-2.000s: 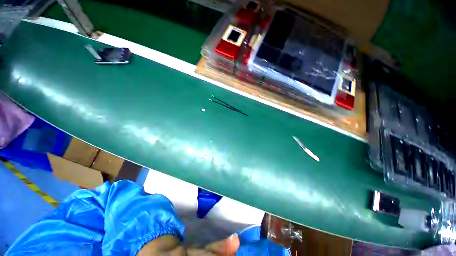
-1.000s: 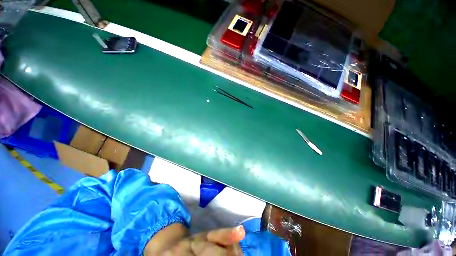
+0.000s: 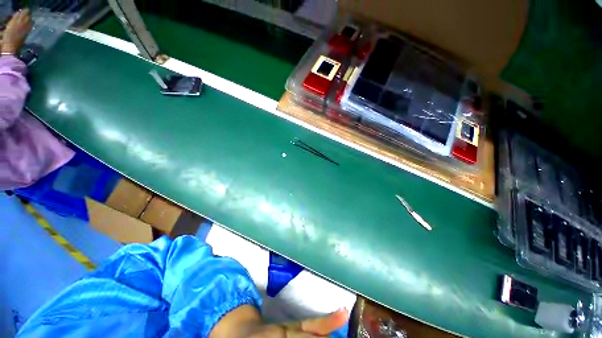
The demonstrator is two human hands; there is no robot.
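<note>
My left hand (image 3: 287,327), in a blue sleeve, is low at the bottom edge and partly cut off. One finger or thumb points right. Whether it holds anything is hidden. A scrap of blue sleeve shows beside it, but my right hand is not visible. On the green bench (image 3: 218,145) in front lie dark thin tweezers (image 3: 317,152) and a small pale blade-like tool (image 3: 414,214). A dark phone-like unit (image 3: 181,86) lies at the left and another small dark unit (image 3: 518,293) at the right. Neither hand touches them.
Clear trays with red housings (image 3: 317,82) and dark film-covered parts sit on a tan board (image 3: 488,185). Dark-pocketed blister trays (image 3: 561,241) stand right. A metal post (image 3: 135,30) rises at the back left. Cartons (image 3: 122,221) lie below the bench. Another person's pink sleeve (image 3: 26,155) is at left.
The view has shifted, so the bench items sit lower and further right. The other person's hand and more of the pink sleeve now show. My left hand is lower in the picture and more cut off.
</note>
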